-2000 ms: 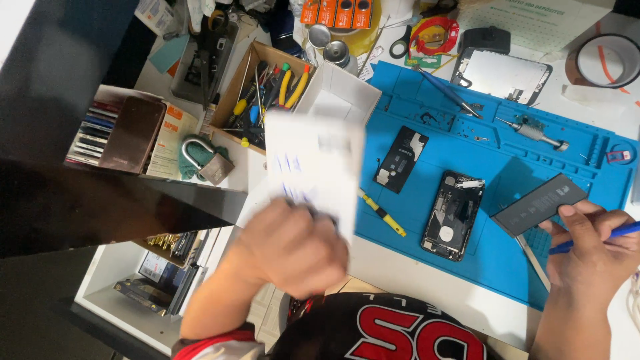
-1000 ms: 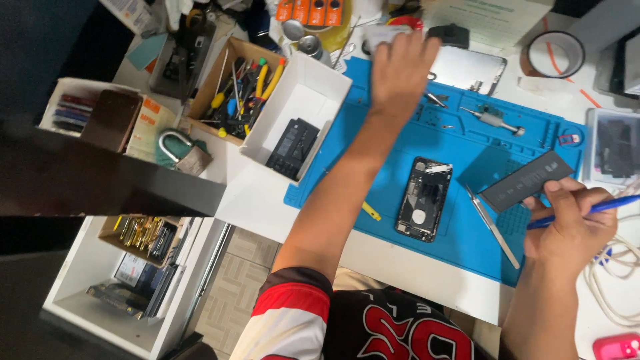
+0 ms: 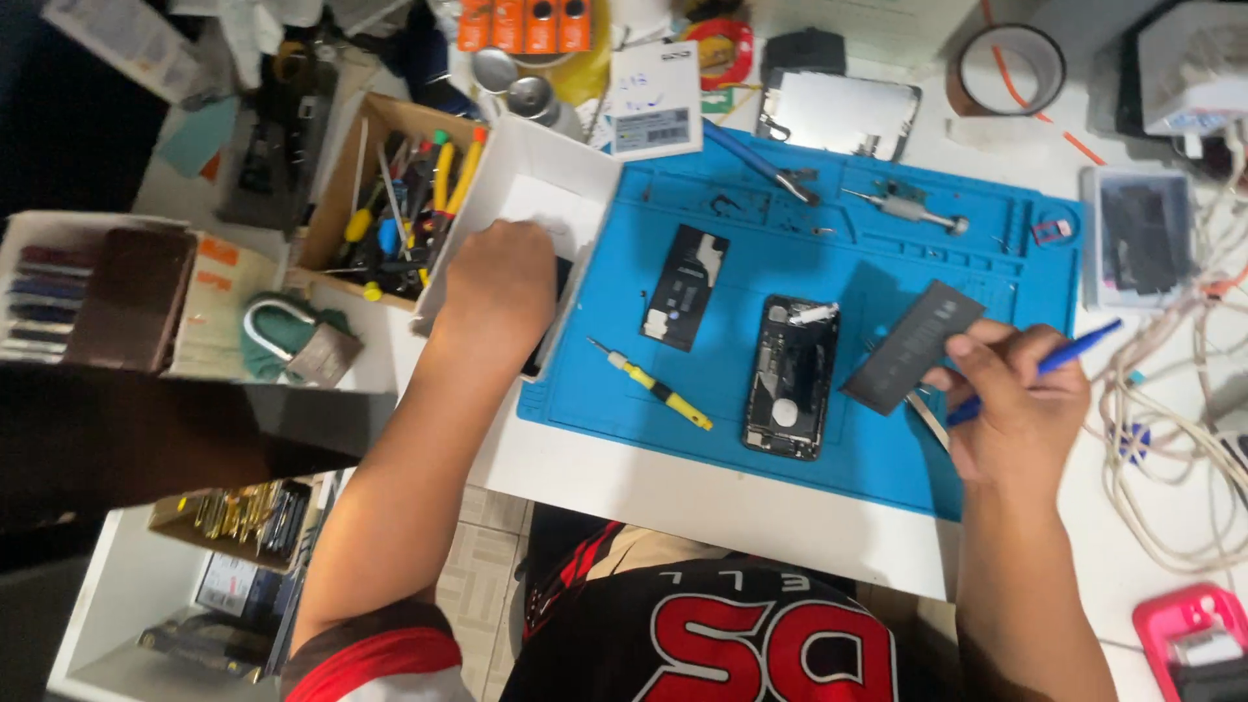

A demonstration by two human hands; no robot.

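Note:
My left hand [image 3: 502, 292] reaches into a white cardboard box [image 3: 595, 185]; its fingers are hidden, and dark items show beside it. My right hand [image 3: 1019, 395] holds a black phone battery [image 3: 915, 346] between thumb and fingers, along with a blue pry tool [image 3: 1080, 346]. Just left of that battery, an opened smartphone [image 3: 792, 380] lies on a blue silicone repair mat [image 3: 604, 390]. Another black battery [image 3: 686, 288] rests on the mat nearer the box, with a yellow-handled screwdriver [image 3: 658, 390] below it. Metal tweezers [image 3: 928, 421] lie partly under my right hand.
A cardboard box of screwdrivers and pliers [image 3: 327, 234] adjoins the white box. Behind the mat lie a flat white carton [image 3: 656, 102], blue-handled pliers [image 3: 746, 156] and a phone screen [image 3: 840, 112]. A padlock [image 3: 322, 351] is at left, cables [image 3: 1150, 468] at right.
My left hand has moved from the back edge of the mat into the white box. The flat white carton, held in my left hand two seconds ago, now lies behind the mat.

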